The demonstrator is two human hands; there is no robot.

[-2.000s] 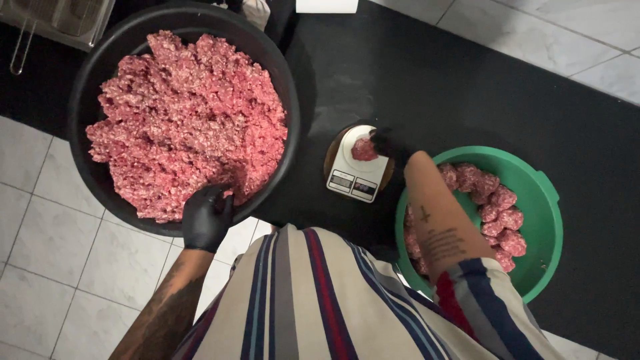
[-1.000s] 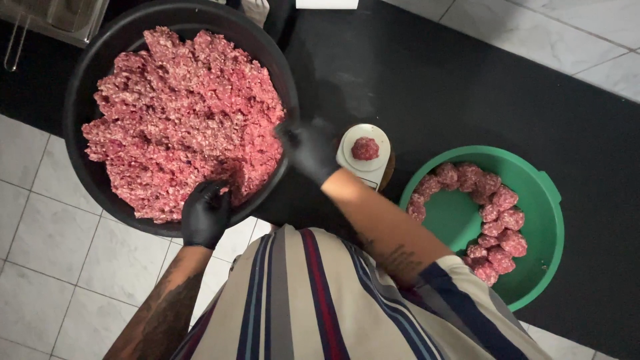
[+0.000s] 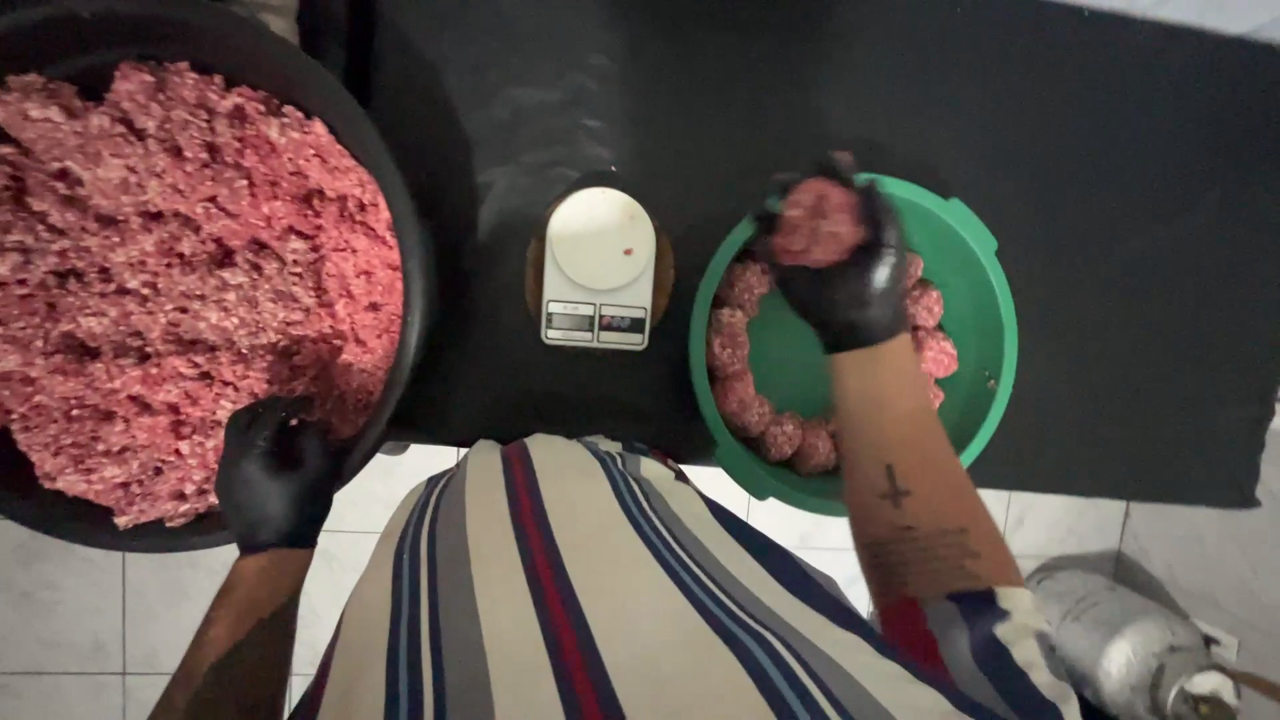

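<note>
My left hand (image 3: 278,475), in a black glove, touches the ground meat (image 3: 190,260) at the lower right of a large black tub (image 3: 395,210); its fingertips are partly hidden, so its grip is unclear. My right hand (image 3: 845,260), gloved too, holds a ball of ground meat (image 3: 818,222) in its fingers over the upper left part of a green plastic basin (image 3: 1003,330). Several meatballs (image 3: 780,437) lie along the inside of the basin wall; my forearm hides some. Between tub and basin, a white digital kitchen scale (image 3: 600,240) bears only small meat specks on its plate.
A black-covered table (image 3: 1130,300) carries the tub, scale and basin. A round brown board (image 3: 665,275) shows beneath the scale. At the lower right, a silver gas cylinder (image 3: 1120,630) stands on the tiled floor beside the table.
My right hand has moved from beside the tub to over the green basin and now holds meat. The meat lump seen on the scale earlier is off it. The view has shifted right.
</note>
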